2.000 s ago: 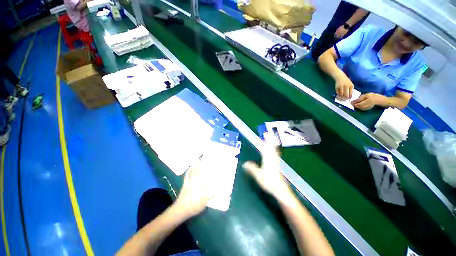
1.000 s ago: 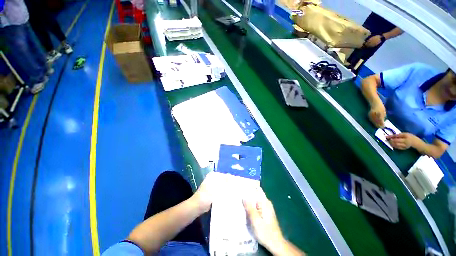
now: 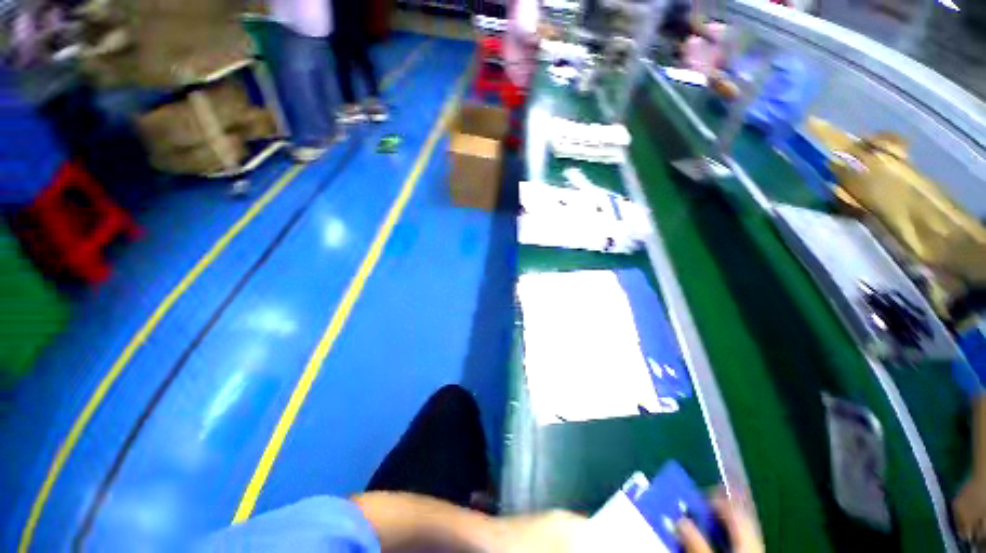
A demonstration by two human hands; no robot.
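A white box blank with a blue tab is at the bottom edge of the view, partly cut off. My right hand is at the blue tab, with its fingers over it, blurred. My left hand is at the white part of the blank, cut off by the bottom edge. The stack of blanks lies fanned on the green bench, with its blue ends towards the belt. The picture is motion-blurred.
Printed cartons and a farther carton stack lie up the bench. A carton is on the belt. A tray holds black cables. A cardboard box stands on the floor. A coworker's arm shows at right.
The view has swung left, so the bench appears farther right. The held blank is now low in the picture, and my right hand has moved from its white part to the blue tab.
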